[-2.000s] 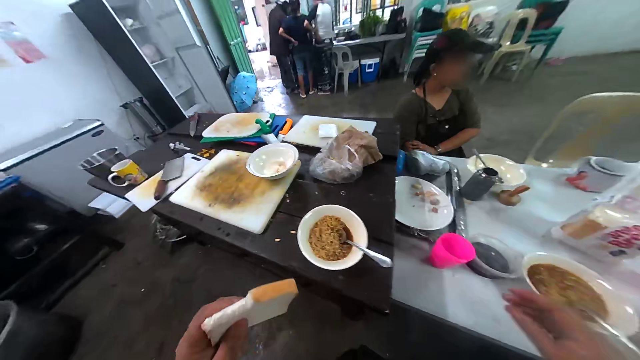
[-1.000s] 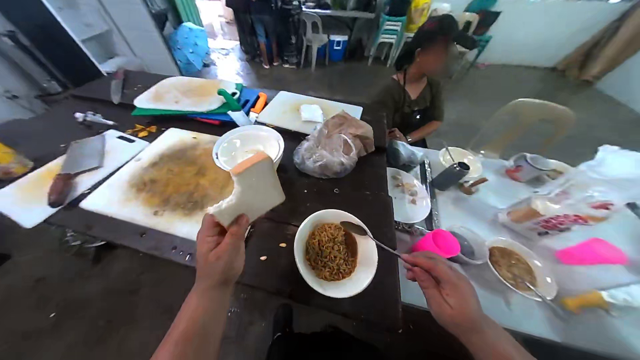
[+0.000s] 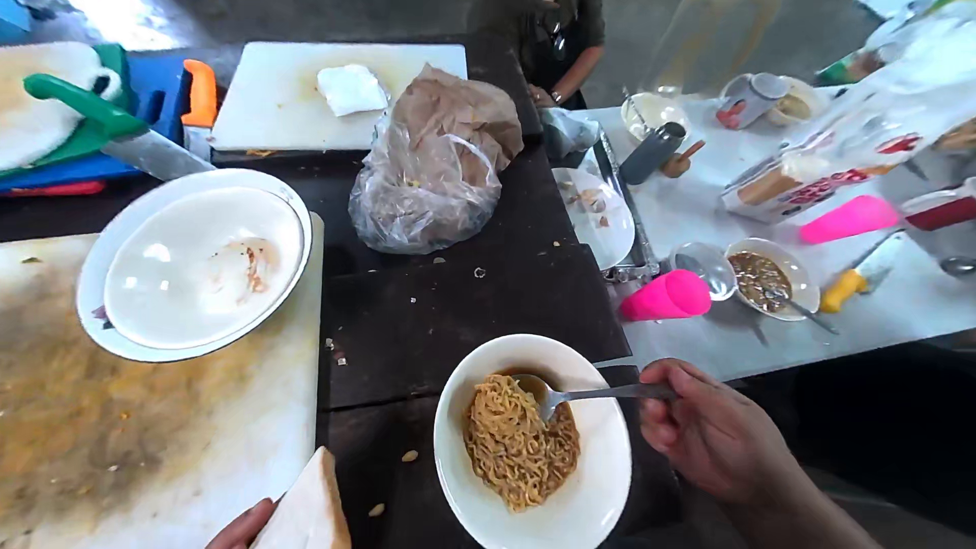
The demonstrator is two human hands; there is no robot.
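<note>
At the bottom edge my left hand, mostly out of frame, holds a slice of white bread above the dark table. My right hand grips the handle of a metal spoon, whose bowl rests in the noodles. The instant noodles lie with brown broth in a white bowl near the table's edge. Left of it, a large stained cutting board carries stacked white bowls.
A plastic bag with brown paper lies behind the noodle bowl. Green-handled knife and orange handle are at back left. On the pale table stand a pink cup, a soup bowl and bagged bread. A person is beyond.
Two seconds ago my right hand was beside the soup bowl at the right; it now holds the spoon in the noodles. The bread in my left hand has come down since one second ago. The view is closer.
</note>
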